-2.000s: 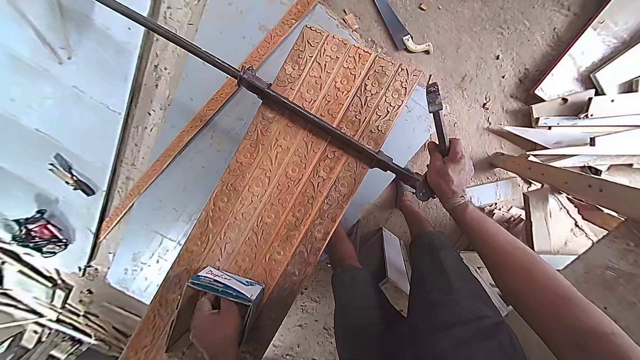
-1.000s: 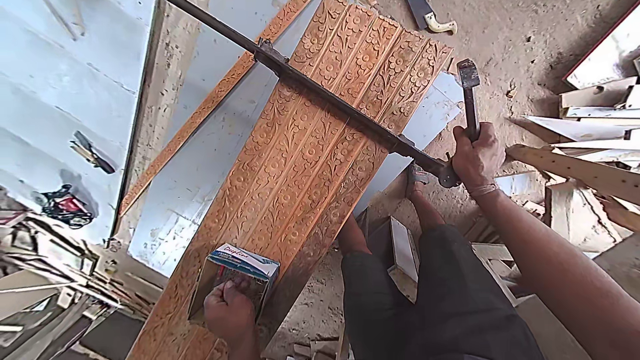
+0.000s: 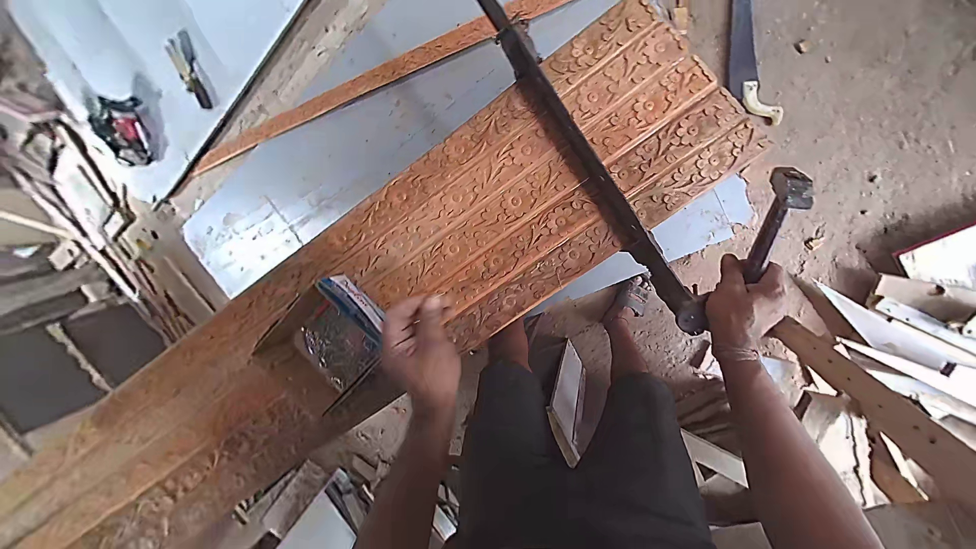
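Note:
My right hand (image 3: 743, 301) grips the handle of a hammer (image 3: 791, 188), whose head points up, beside the end of a long metal bar clamp (image 3: 587, 156). The clamp lies across carved wooden boards (image 3: 503, 198) with flower patterns. My left hand (image 3: 423, 343) is raised just right of an open cardboard box (image 3: 352, 305) holding many small shiny pieces, perhaps nails. Its fingertips are pinched together; whether something small is between them cannot be made out.
A handsaw (image 3: 743, 53) lies on the dirt floor at the upper right. Wood offcuts (image 3: 900, 328) are heaped at the right. A narrow carved strip (image 3: 366, 84) lies beyond the boards. Pliers (image 3: 189, 69) rest on a pale sheet at the upper left.
My left hand was inside the box in both earlier frames and has come out to its right. My right hand still holds the hammer by the clamp's end. The view has turned.

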